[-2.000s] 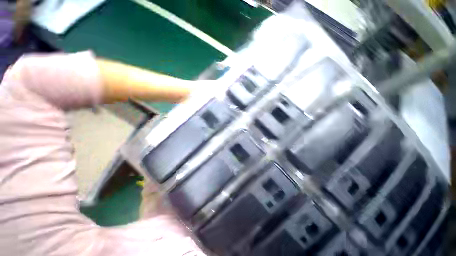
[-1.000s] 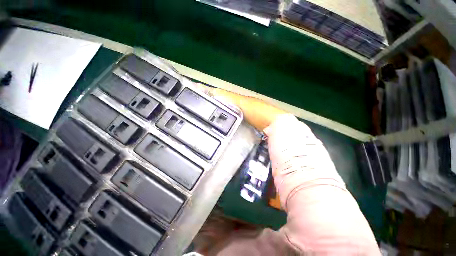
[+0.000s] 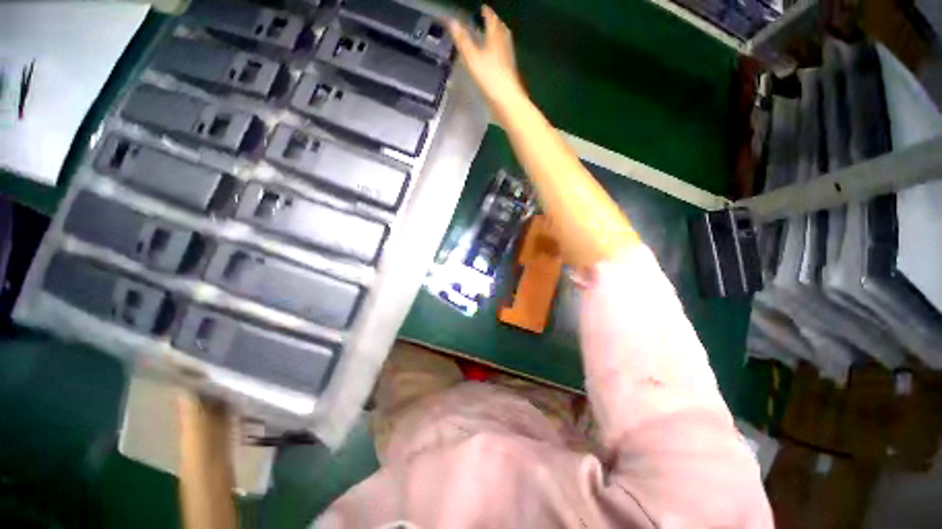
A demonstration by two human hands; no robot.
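A clear blister tray with two rows of dark housings fills the left half of the view, tilted, with a whitish sheet under its right side. My right hand is at the tray's far right corner, thumb and fingers apart; it holds nothing visible. My left forearm reaches up to the tray's near edge, and the hand is hidden under or behind the tray. Right of the tray, the orange jig lies on the green bench beside a shiny adhesive sheet.
White paper with tweezers lies far left. A black ridged block is at the bench's right. Stacked wrapped trays stand beyond it behind a pale rail. A beige board shows below the tray.
The view has swung, and the tray has turned and sits higher at left. My right hand now shows with fingers spread at its corner. The orange jig has come into fuller view.
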